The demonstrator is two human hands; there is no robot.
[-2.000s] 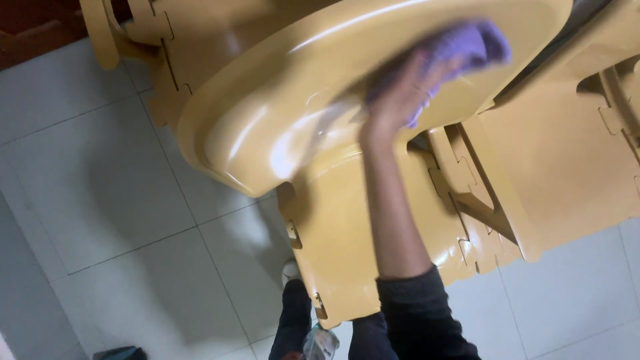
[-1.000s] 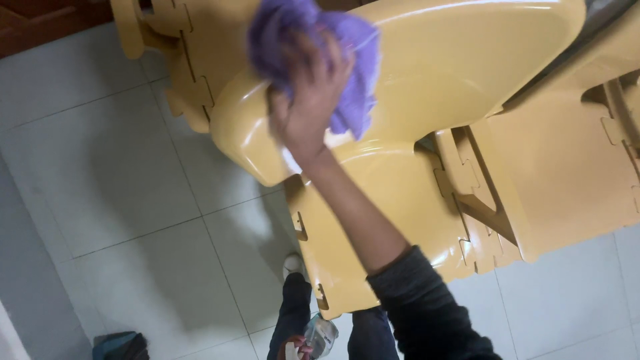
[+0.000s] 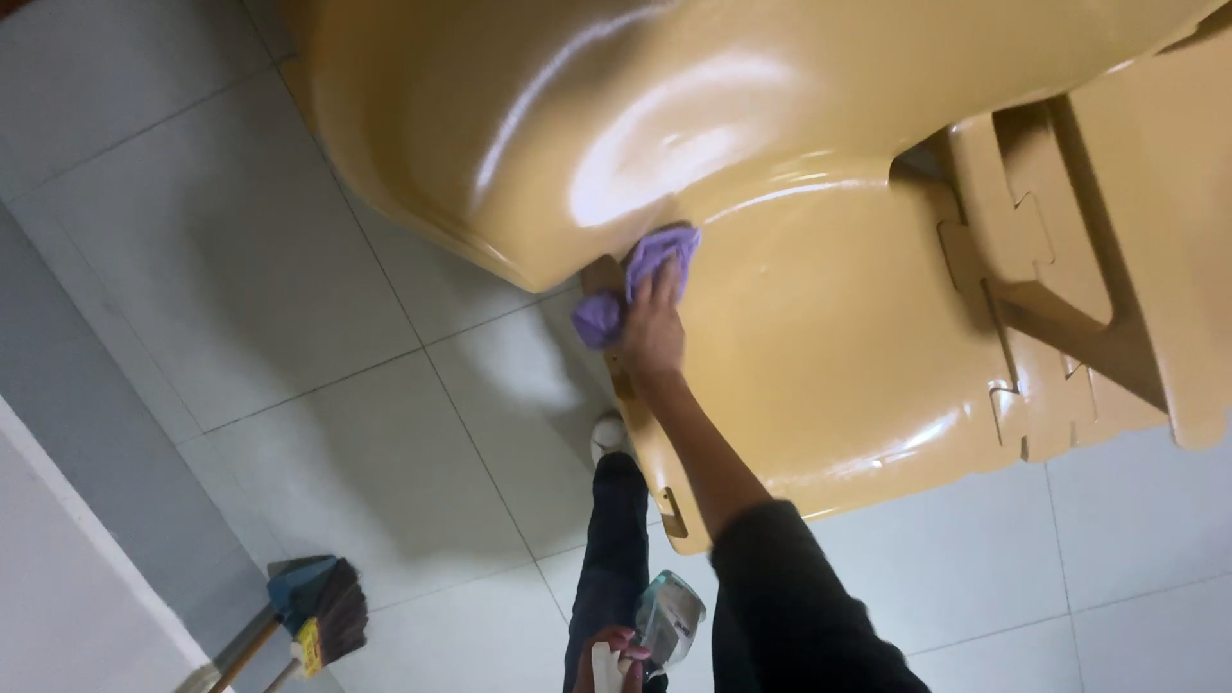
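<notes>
My right hand (image 3: 656, 332) presses a purple cloth (image 3: 662, 258) onto the rear left corner of a yellow plastic chair seat (image 3: 828, 337), just below the curved backrest (image 3: 712, 106). Part of the cloth hangs over the seat's side edge. Low in the view, my left hand (image 3: 621, 654) grips a clear spray bottle (image 3: 671, 616) near my legs; its white trigger part shows between the fingers, and the rest of that hand is cut off by the frame's bottom edge.
Another yellow seat (image 3: 1169, 221) joins on the right, past an armrest with a triangular opening (image 3: 1059, 231). A broom (image 3: 337, 611) and a blue dustpan (image 3: 300, 582) stand by the wall at lower left. My shoe (image 3: 608, 435) is on the tiled floor (image 3: 318, 462).
My right hand and the cloth have moved from the backrest, first across it to the left, then down to the seat's rear left corner. The view has shifted somewhat.
</notes>
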